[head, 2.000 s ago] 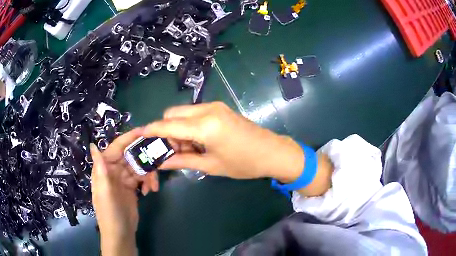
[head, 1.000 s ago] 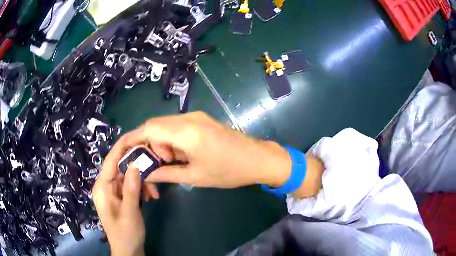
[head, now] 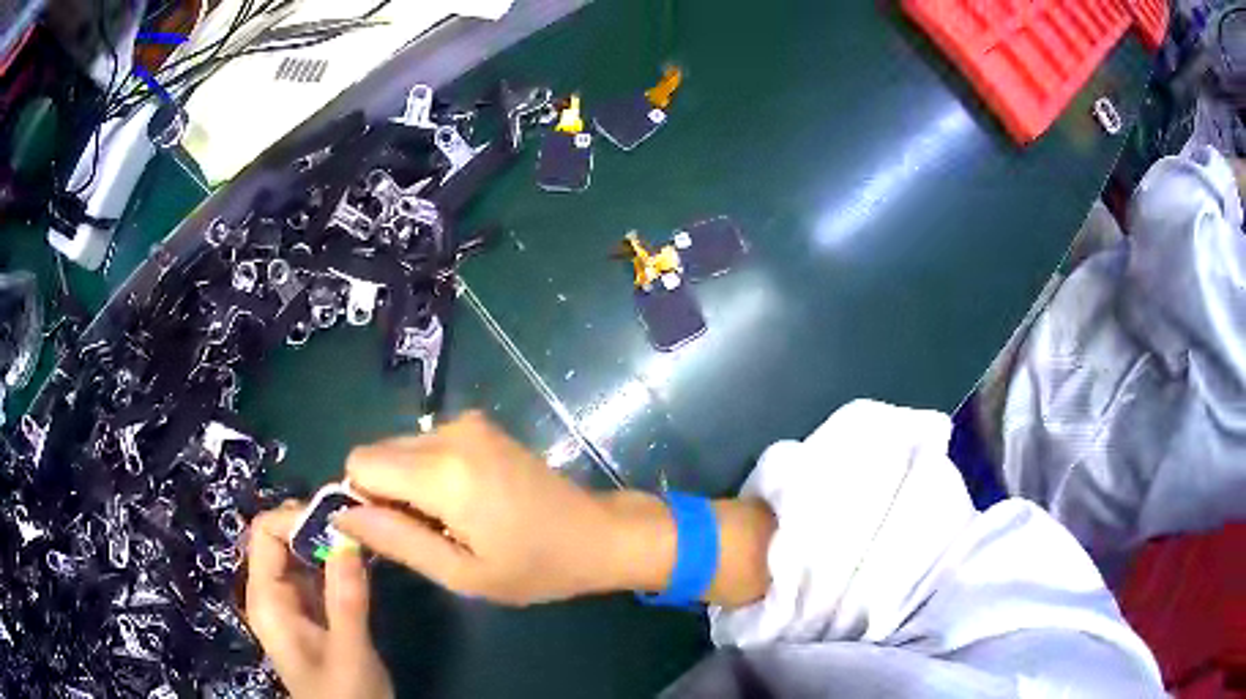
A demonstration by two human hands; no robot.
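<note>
A small watch case point(head: 323, 524) with a pale rim, a dark face and a green patch is held between both hands at the lower left. My left hand point(head: 312, 608) grips it from below, with the thumb near the green patch. My right hand point(head: 472, 512), with a blue band on the wrist, has its fingertips on the upper right side of the case and partly hides it. Several black display modules with orange-yellow flex cables lie on the dark green bench, such as one display module point(head: 672, 317) in the middle.
A large heap of spring clips point(head: 137, 478) fills the left side. A red slotted tray point(head: 1018, 55) is at the upper right. White paper sheets point(head: 294, 68), cables and a white block point(head: 103, 191) are at the upper left. Another person's pale sleeve point(head: 1134, 341) is at the right.
The view has shifted, so the bench items sit lower and further left. The white patch seen on the case before is now mostly covered by my right fingers, and green shows beside my left thumb.
</note>
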